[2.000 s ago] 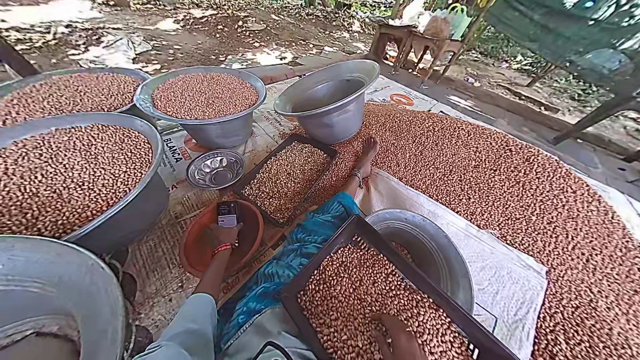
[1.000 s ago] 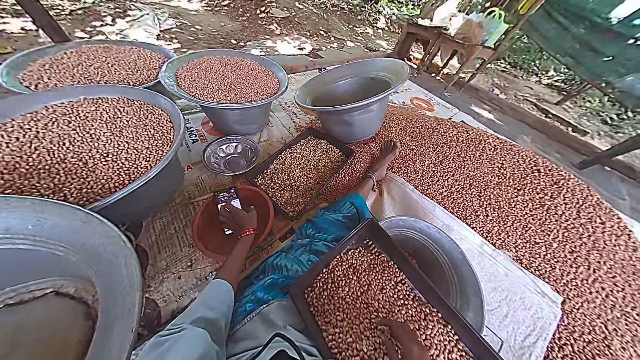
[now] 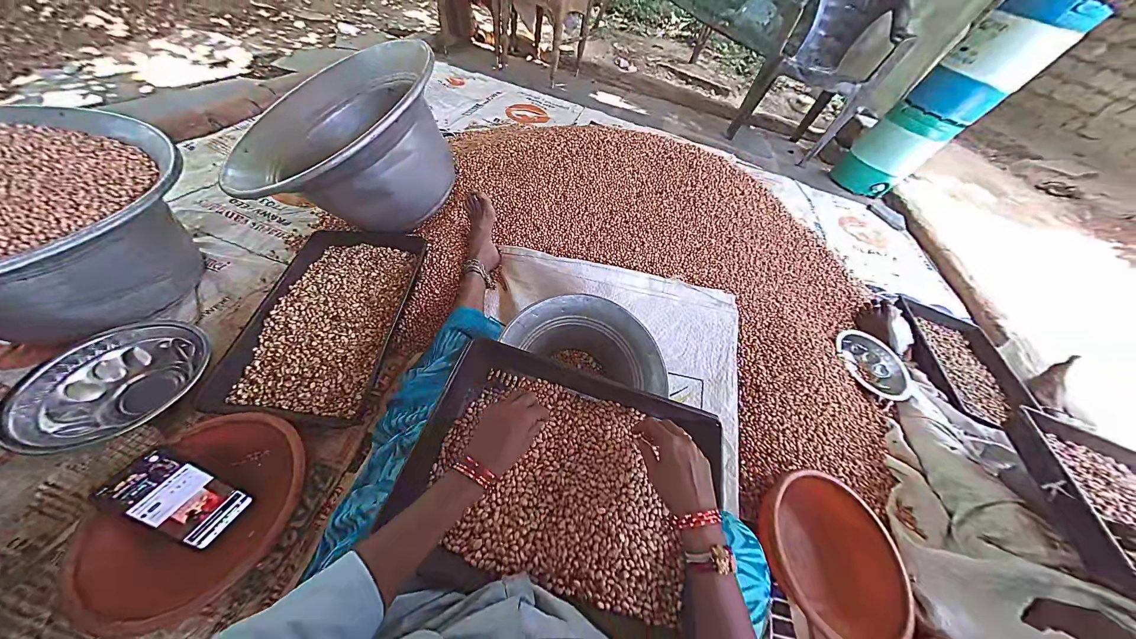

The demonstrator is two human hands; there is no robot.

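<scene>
A dark rectangular tray (image 3: 717, 435) of reddish-brown nuts or seeds (image 3: 568, 506) lies across my lap, its far edge over a metal basin (image 3: 581, 311). My left hand (image 3: 510, 426) rests on the nuts at the tray's left, fingers bent down. At the right part of the same tray is my right hand (image 3: 676, 466), its fingers curled at the nuts. Whether either hand pinches any nuts cannot be told. A lit smartphone (image 3: 173, 499) lies in a shallow clay-coloured dish (image 3: 266, 457) to the left.
A second tray (image 3: 324, 328) of paler nuts, a metal plate (image 3: 106, 386) and large metal basins (image 3: 355, 142) stand left. Beyond my foot spreads a big heap of nuts (image 3: 621, 195). On the right are an orange-brown bowl (image 3: 839, 550), more trays (image 3: 967, 368) and part of another person.
My left hand has left the smartphone in the dish and come to the tray on my lap. The view has swung right.
</scene>
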